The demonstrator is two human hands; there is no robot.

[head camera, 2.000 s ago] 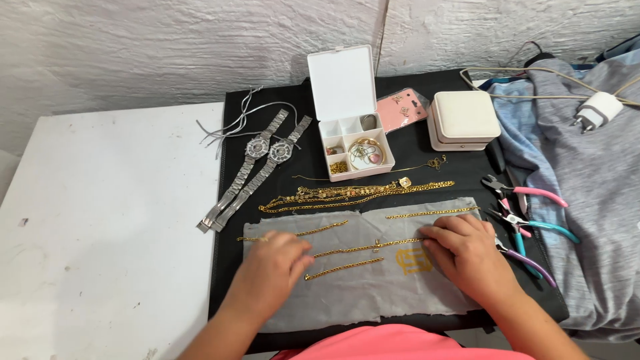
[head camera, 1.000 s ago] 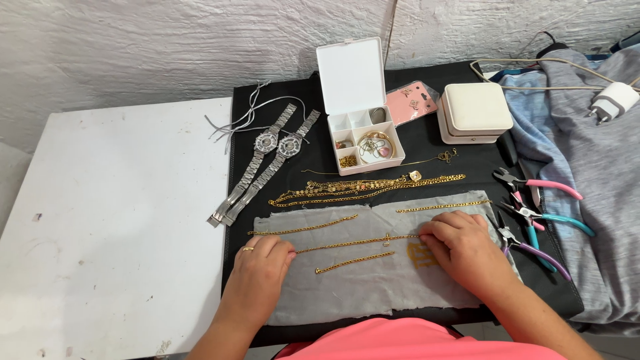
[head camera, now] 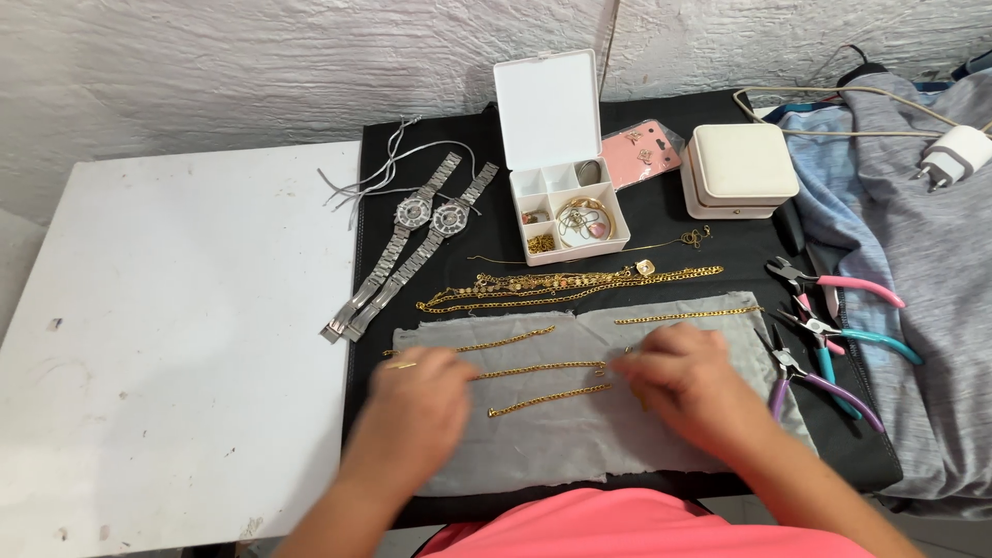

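Observation:
Several gold chain pieces lie on a grey cloth (head camera: pixel 511 457). My left hand (head camera: pixel 422 399), blurred, is at the left end of the middle chain (head camera: pixel 542 368); its fingertips touch or cover that end, and whether they grip it is unclear. My right hand (head camera: pixel 674 372), also blurred, is at the chain's right end, beside small gold links (head camera: pixel 599 372); the fingertips are too blurred to show a hold. Behind my left hand lies the upper left chain (head camera: pixel 515 339), partly hidden. A short chain (head camera: pixel 550 399) is nearest my body, and another chain (head camera: pixel 690 315) lies beyond my right hand.
Beyond the cloth are gold necklaces (head camera: pixel 573 294), an open white compartment box (head camera: pixel 570 252) with jewellery, a pink earring card (head camera: pixel 639 155) and a cream jewellery box (head camera: pixel 740 167). Two metal watches (head camera: pixel 411 213) lie left. Cutters (head camera: pixel 860 287) and pliers (head camera: pixel 821 395) lie right, near clothing (head camera: pixel 922 310).
My right hand has shifted away from the right part of the middle chain, and small links now show apart near its fingertips. My left hand remains by the chain's left end.

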